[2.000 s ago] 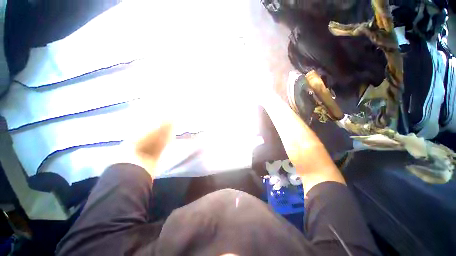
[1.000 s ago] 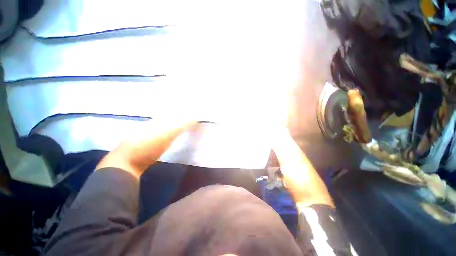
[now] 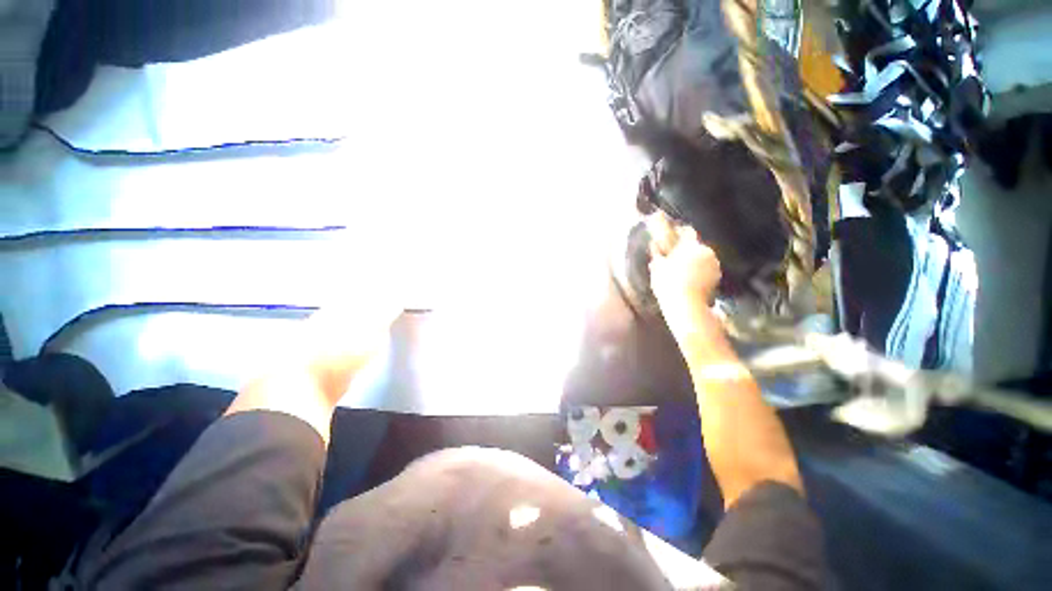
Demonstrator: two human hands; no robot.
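A large white garment panel [image 3: 208, 191] with thin dark curved lines lies across the table, its middle blown out by light. My left hand [image 3: 352, 341] is at the panel's near edge, its fingers lost in glare. My right hand [image 3: 685, 263] is closed around the handle of the iron [image 3: 637, 263], to the right of the panel. The iron's body is dark, rounded and partly hidden by the hand. A wrapped hose [image 3: 775, 127] hangs beyond the right hand, and a pale wrapped length runs right, blurred.
A blue crate [image 3: 663, 496] holding white ring-shaped pieces and a red bit is below the table edge. Dark cloth [image 3: 681, 69] lies behind the iron. Black-and-white patterned garments [image 3: 911, 127] are at the right. A pale board [image 3: 35, 433] is at the lower left.
My right hand has moved from the panel's near right part to the iron's handle and closed on it. My left hand stays at the near edge. The view has shifted.
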